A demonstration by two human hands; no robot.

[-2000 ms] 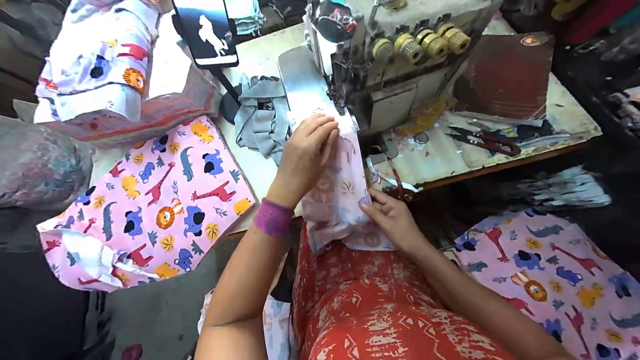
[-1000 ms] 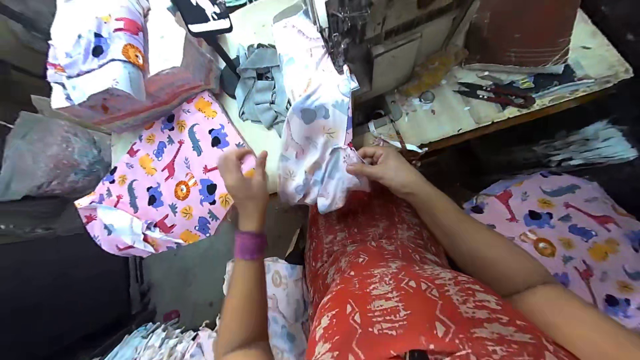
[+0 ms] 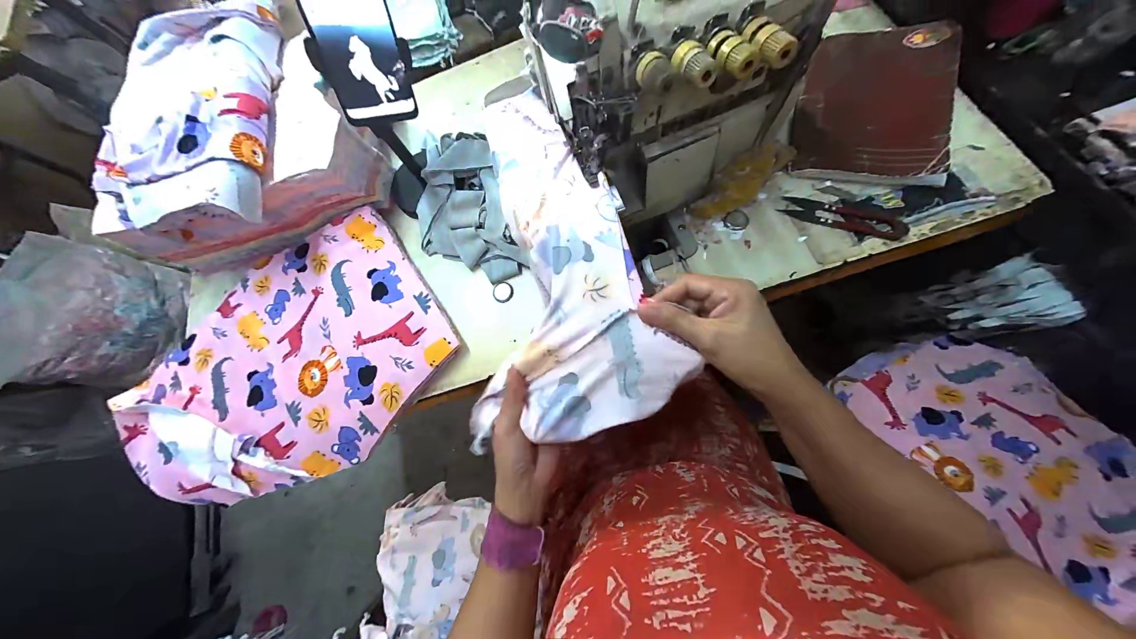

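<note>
A white printed fabric piece (image 3: 577, 266) runs from beside the needle area of an overlock sewing machine (image 3: 683, 115) down over my lap, its pale reverse side up. My right hand (image 3: 723, 328) pinches the fabric's right edge between thumb and fingertips, just below the machine's front. Under the lower left part of the same fabric, my left hand (image 3: 525, 444) holds it with the thumb on top; its other fingers are mostly hidden. A purple band circles my left wrist.
Pink animal-print fabric (image 3: 311, 355) hangs over the table's left edge; more pink fabric (image 3: 1003, 444) lies at right. A fabric stack (image 3: 186, 124), a phone on a holder (image 3: 359, 62) and grey strips (image 3: 466, 204) stand left. Thread snips (image 3: 852, 217) and a brown book (image 3: 874, 102) lie right.
My left hand was on the fabric near the needle, then lifted off to the left, and now holds its lower left part. The fabric is more spread out. My right hand keeps its edge.
</note>
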